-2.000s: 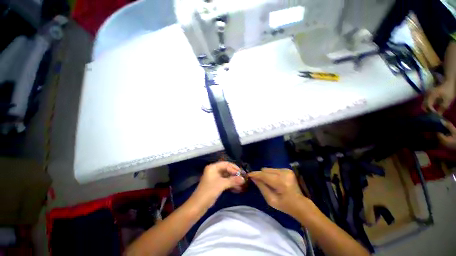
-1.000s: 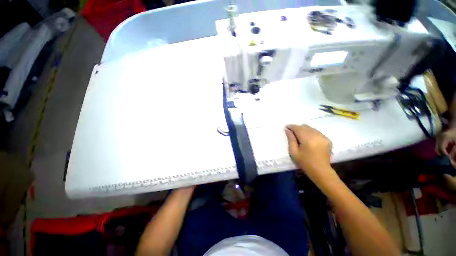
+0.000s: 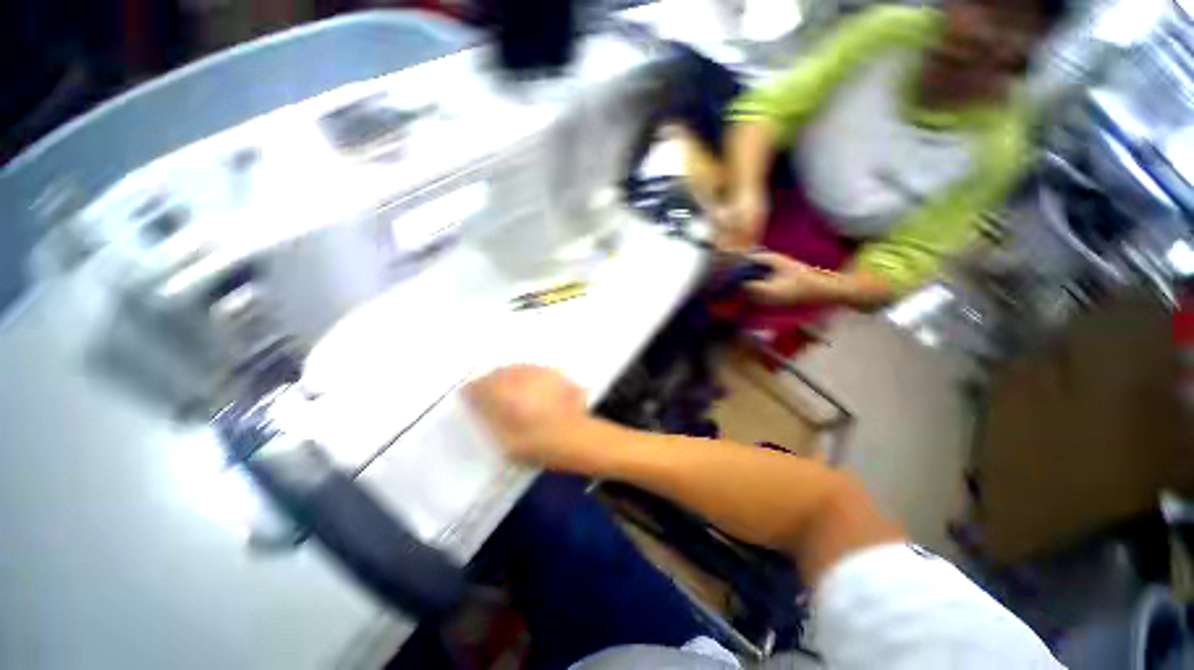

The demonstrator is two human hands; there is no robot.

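The dark strap piece (image 3: 360,524) runs from the needle area of the white sewing machine (image 3: 380,196) over the table's front edge. A thin dark thread line runs from beside the strap to my right hand. My right hand (image 3: 524,408) lies on the white table near its front edge, blurred, with the fingers closed; the thread ends at its fingertips, but whether they grip it is hidden. My left hand is out of the picture. The yellow thread snips (image 3: 550,297) lie on the table beyond my right hand.
A person in a yellow-green top (image 3: 877,144) sits at the right, hands on dark material. A pale blue rim (image 3: 236,111) stands behind the machine. Dark strips hang over a metal rail below the table's right side. A brown box-like shape (image 3: 1080,432) is at the far right.
The view has swung to the right, bringing the other person into sight. My left forearm has left the picture. My hands were together at the strip's lower end earlier; my right hand is now on the table.
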